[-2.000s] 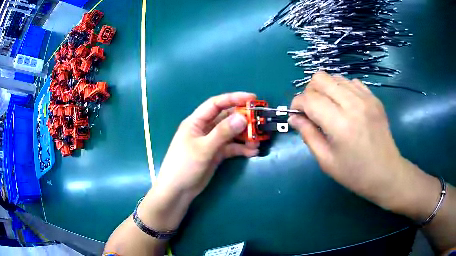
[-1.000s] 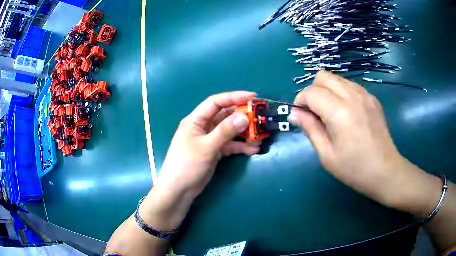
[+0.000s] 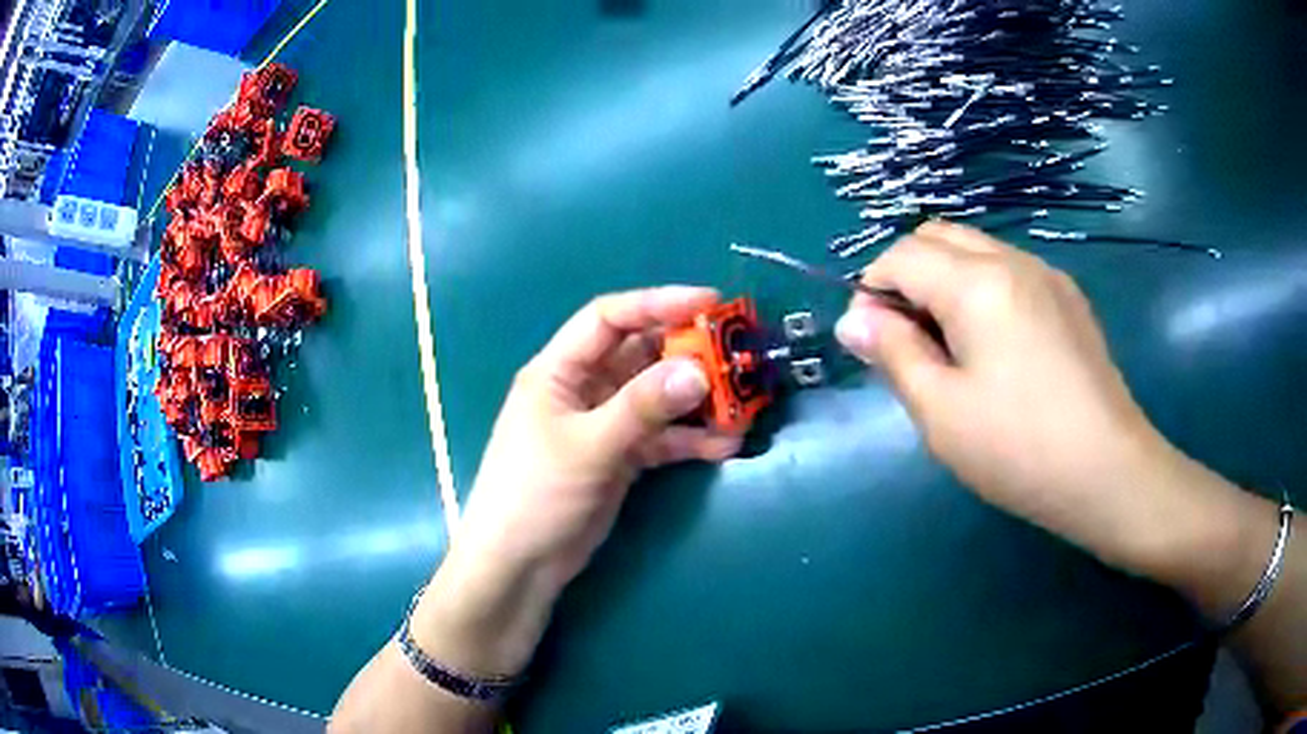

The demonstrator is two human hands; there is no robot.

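My left hand (image 3: 581, 409) grips an orange connector housing (image 3: 712, 367) between thumb and fingers, above the green tabletop. Its black insert faces right, and two flat silvery tabs (image 3: 804, 349) stick out on that side. My right hand (image 3: 1003, 366) pinches a short dark lead (image 3: 803, 264) between thumb and fingers. The lead's pale, silvery end points up and left, above the housing and apart from it. The lead's other end is hidden by my right hand.
A wire pile (image 3: 975, 108) lies at the upper right, one lead sticking out to the right. A heap of orange housings (image 3: 215, 294) lies at the left, beside a light-blue tray (image 3: 148, 473). A yellow-white line (image 3: 419, 273) crosses the green tabletop (image 3: 573, 158). Blue bins (image 3: 89, 466) stand far left.
The lead's pale end has moved from beside the housing and tabs to up and left, clear of them. The housing has turned slightly in my left hand. The whole view has shifted a little.
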